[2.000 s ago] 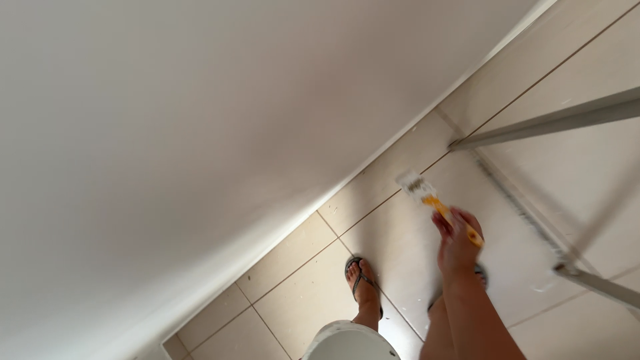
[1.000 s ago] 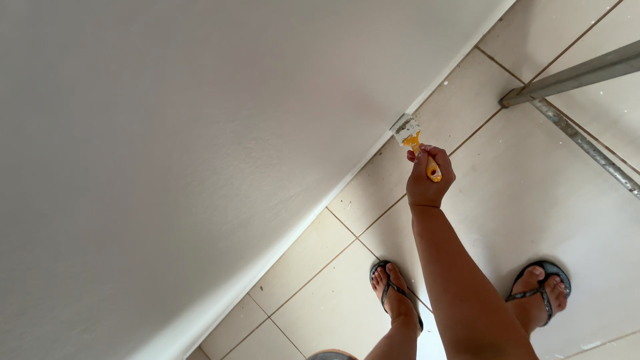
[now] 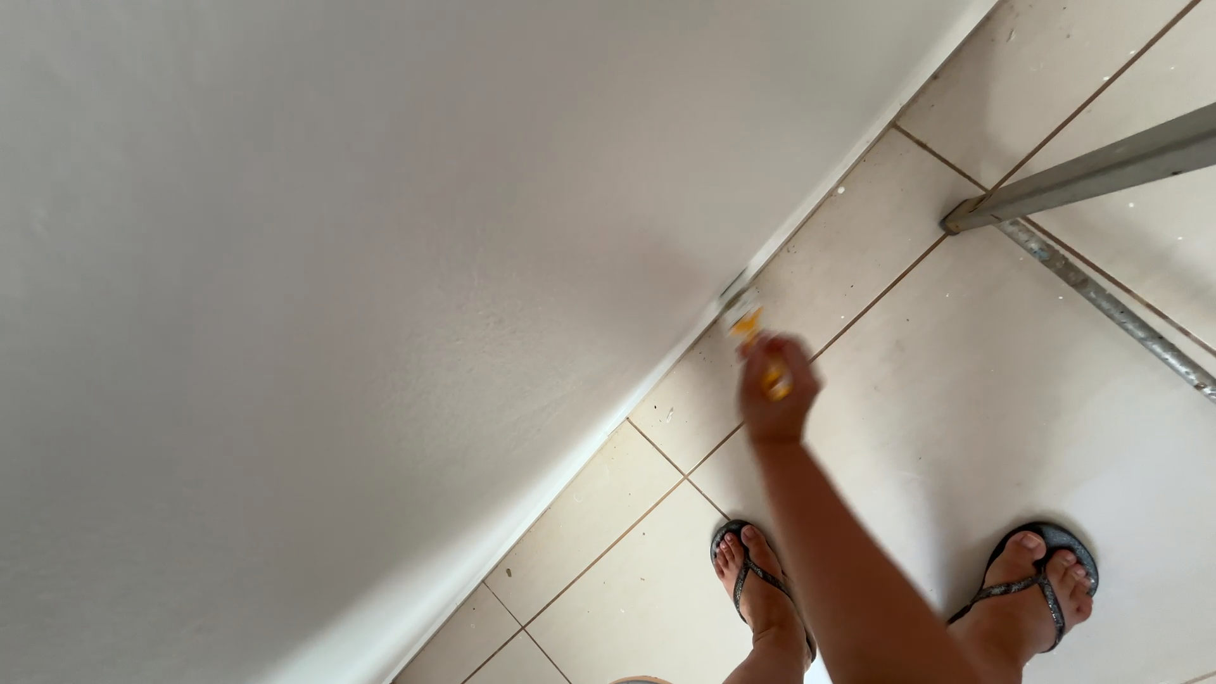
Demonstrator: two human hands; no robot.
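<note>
My right hand [image 3: 779, 388] is closed around the yellow handle of a paintbrush [image 3: 745, 321], a little right of the middle of the view. The brush is blurred, and its whitish bristle end meets the foot of the pale wall [image 3: 380, 285], at the white strip [image 3: 807, 204] along the tiled floor. My left hand does not show. Low in the view, at the bottom edge, just the rim of a round container [image 3: 641, 680] shows.
A grey metal leg [image 3: 1092, 171] with a paint-spotted crossbar [image 3: 1111, 294] stands on the floor tiles [image 3: 912, 399] at the right. My feet in dark flip-flops [image 3: 1050, 579] are at the lower right. Small white specks dot the tiles.
Two seconds ago the brush was held over the floor, away from the wall; now it is at the wall's foot. The white container has mostly left the view, which has shifted.
</note>
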